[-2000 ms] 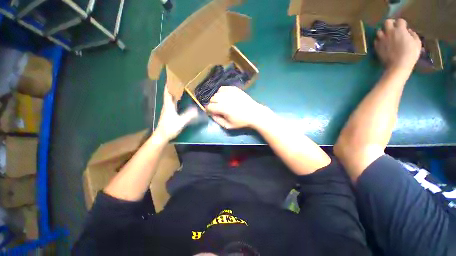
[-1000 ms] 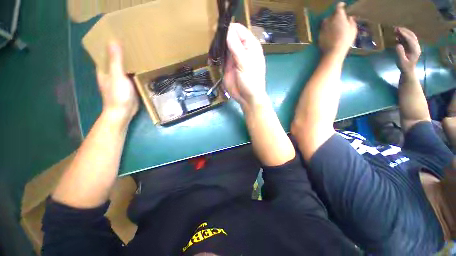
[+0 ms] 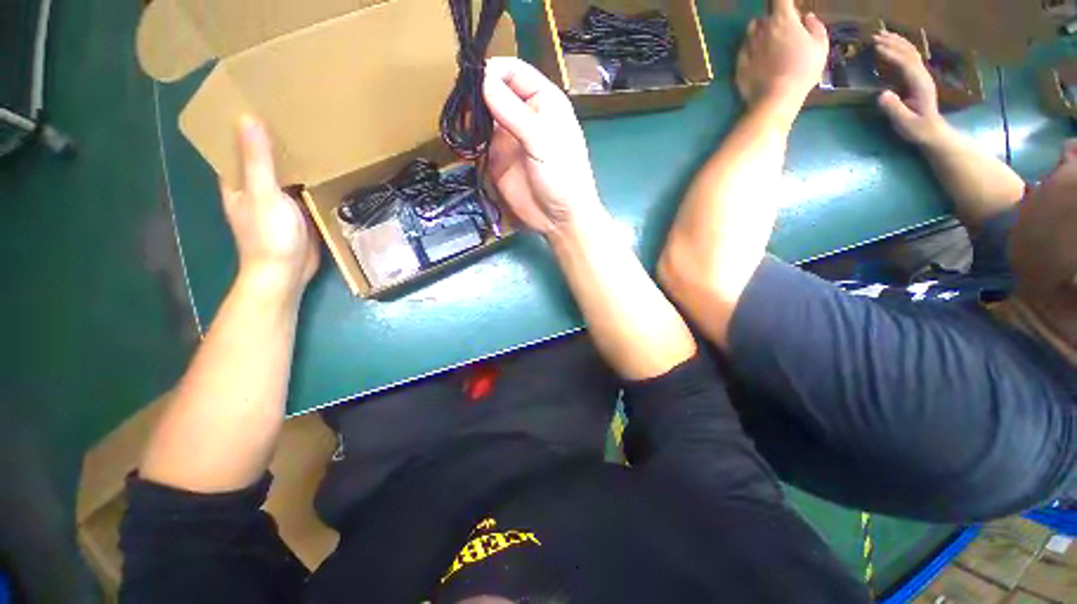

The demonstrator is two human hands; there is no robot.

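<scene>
An open brown tuck-top carton (image 3: 376,290) lies on the green bench, its wide lid raised behind it. Inside are black cable, a dark block like a power adapter (image 3: 451,240) and a grey-white bagged piece (image 3: 386,253). My left hand (image 3: 269,227) is at the carton's left side, thumb up against the lid; whether it grips is unclear. My right hand (image 3: 537,153) holds a black cable bundle (image 3: 470,94) upright above the carton's right end, in front of the lid.
Another open carton (image 3: 632,99) with black cable and a pale piece stands behind right. A person at right has both hands (image 3: 782,57) at further cartons. A supply carton (image 3: 301,490) is low at left, below the green bench's edge (image 3: 413,375).
From two seconds ago, my right hand has come up out of the carton with a cable bundle, uncovering the block and pale piece. Since one second ago, the bundle hangs slightly lower in view.
</scene>
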